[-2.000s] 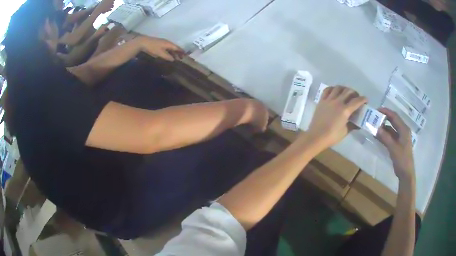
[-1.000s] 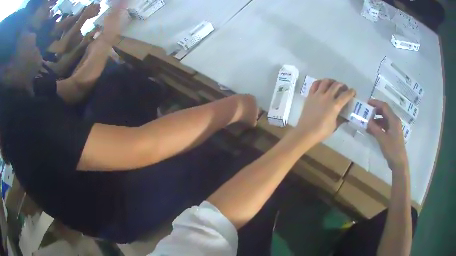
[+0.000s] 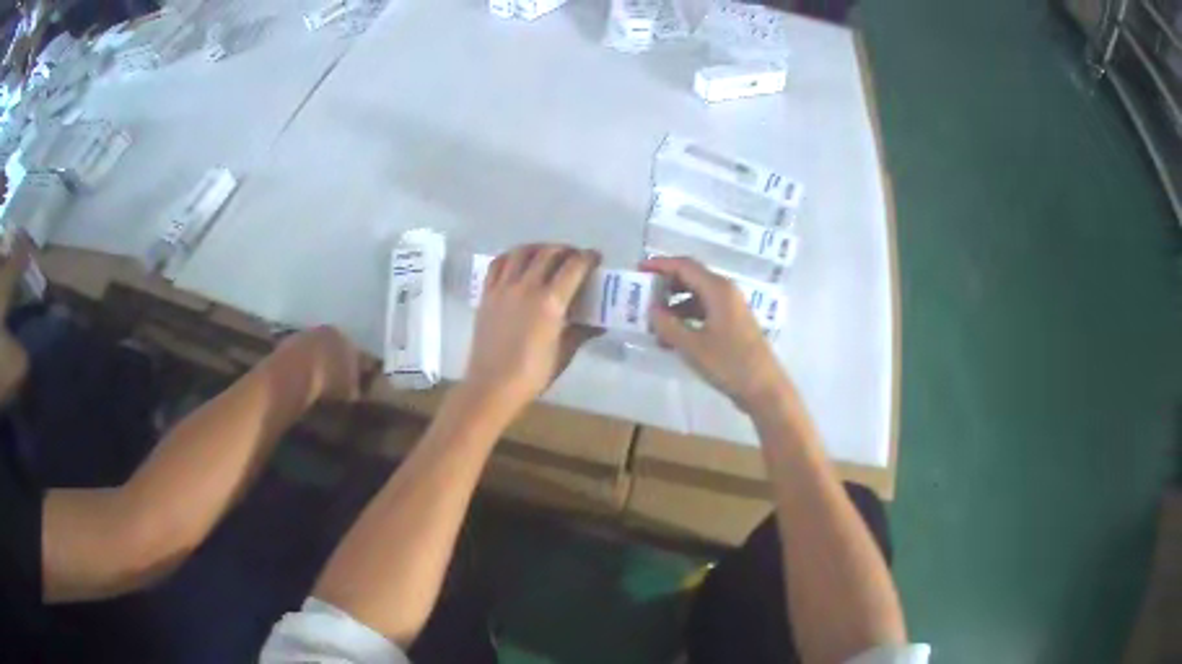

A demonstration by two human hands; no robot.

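A white carton with blue print lies across the near part of the white-covered table. My left hand grips it from above around its left part, and the carton's left end shows past the fingers. My right hand holds its right end between thumb and fingers. Whether the end flap is open is hidden by the fingers. Another carton stands out to the left of my left hand, lying lengthwise towards me with a picture of a device on it.
A row of cartons lies right of my hands, partly behind the right one. A carton and clear crumpled wrap are at the far side. A neighbour's arm rests at the left table edge. Brown boxes form the near edge.
The view has swung right, so everything sits further left and more green floor shows. Both hands still hold the same carton in much the same way.
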